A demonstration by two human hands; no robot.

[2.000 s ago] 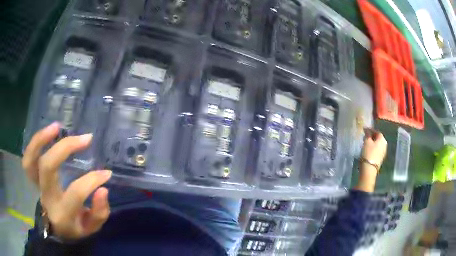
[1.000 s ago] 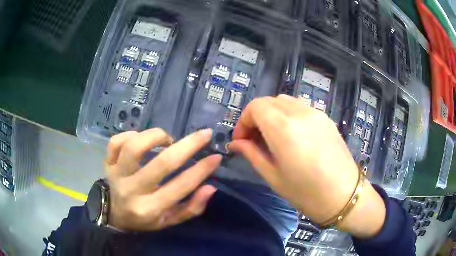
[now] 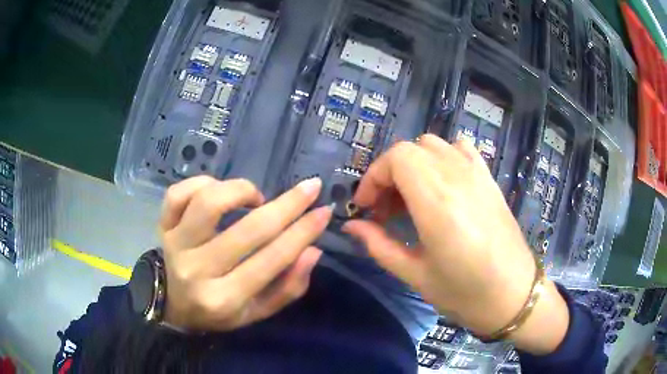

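A phone body [image 3: 341, 131] lies in a pocket of the clear blister tray [image 3: 281, 139], its white label at the top and round holes at the near end. A small brass-coloured ring [image 3: 352, 209] shows at that end, between my hands. My left hand [image 3: 238, 252] rests its fingertips on the phone's near left corner, fingers slightly apart, holding nothing visible. My right hand [image 3: 446, 234] has thumb and forefinger apart just beside the ring. Whether a tiny part is at its fingertips cannot be told. Another phone body [image 3: 212, 91] lies to the left.
More phone bodies fill tray pockets to the right [image 3: 550, 175] and behind. A red-orange bin [image 3: 653, 109] and a whitish dotted sheet [image 3: 649, 237] are at the right. Stacked trays [image 3: 33, 208] are at the lower left; more phones lie below at the lower right.
My right hand has come from beside the red bin to the second phone, where my left hand also moved. Since a second ago, my right thumb and forefinger have parted slightly and the view has shifted.
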